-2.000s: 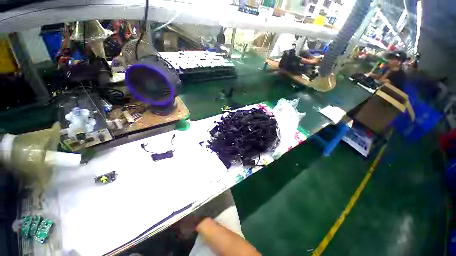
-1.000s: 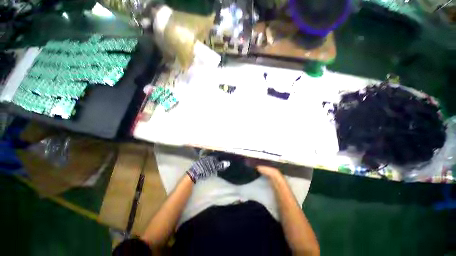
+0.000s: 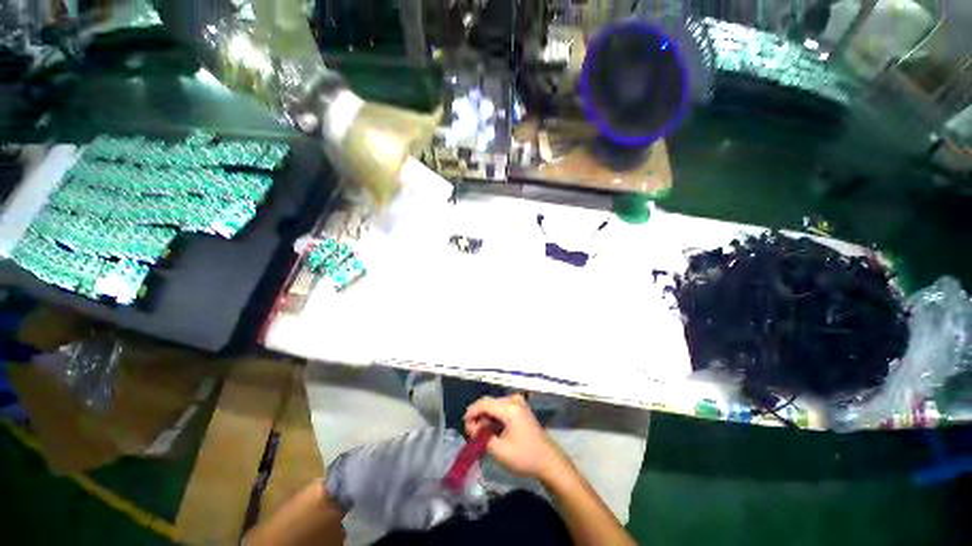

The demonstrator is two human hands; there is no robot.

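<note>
My right hand (image 3: 514, 435) is bare and low in front of my body, closed on a dark red band (image 3: 467, 461). The band slants down toward my left side. My left hand (image 3: 394, 469), in a grey knit glove, is blurred beside the band's lower end; its fingers are not clear. A small dark board piece (image 3: 466, 244) lies on the white bench surface (image 3: 501, 320). A black cable lead (image 3: 566, 255) lies to its right. A few green boards (image 3: 336, 263) lie at the left edge.
A black cable pile (image 3: 794, 320) and clear plastic bag (image 3: 938, 341) are at right. Rows of green boards (image 3: 149, 203) lie on a black surface at left. A yellowish hood (image 3: 384, 149), a machine (image 3: 474, 123) and a purple-rimmed fan (image 3: 636, 83) stand behind.
The view has swung left and down since the first frame. Since the second, my right hand has moved left and taken hold of the red band; my gloved left hand has moved lower, toward my body.
</note>
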